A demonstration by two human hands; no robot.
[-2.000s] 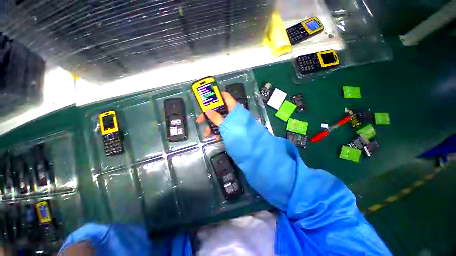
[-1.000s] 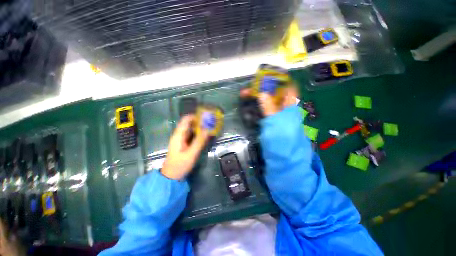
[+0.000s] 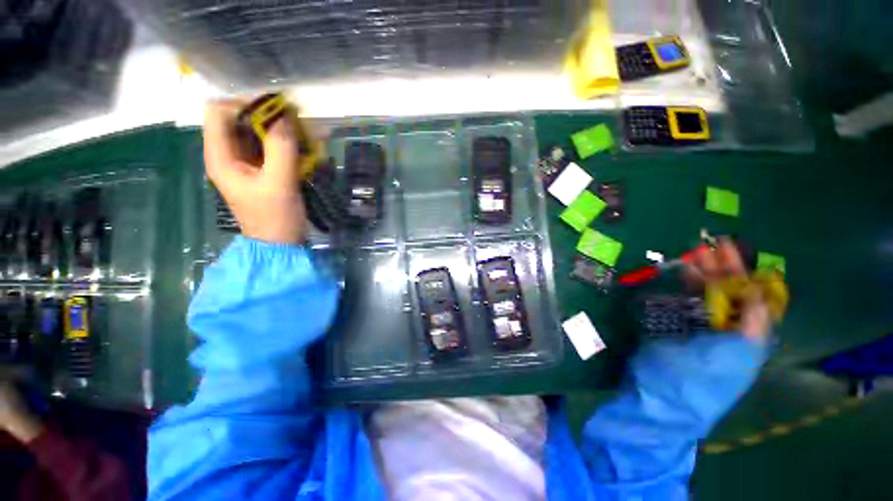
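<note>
My left hand (image 3: 257, 176), blurred, is over the upper left of the clear blister tray (image 3: 377, 367) and grips a yellow-framed keypad phone (image 3: 311, 161). A dark keypad shows under the hand at its left; whether it is a second phone in the tray is hard to tell. My right hand (image 3: 729, 269) is at the right on the green mat, closed around another yellow-framed phone (image 3: 676, 315), its black keypad pointing left. Several black phones lie back up in the tray, one at the upper right (image 3: 492, 181) and one at the lower right (image 3: 504, 303).
Green (image 3: 599, 248) and black batteries, a white rectangle (image 3: 569, 183), a white card (image 3: 585, 336) and a red pen (image 3: 638, 277) lie right of the tray. Two yellow-framed phones (image 3: 668, 125) sit at upper right. Another person's hand (image 3: 17, 413) shows at lower left.
My left hand has moved up and left with a phone. My right hand has moved right and down with a phone to the mat. A white card now shows beside the tray.
</note>
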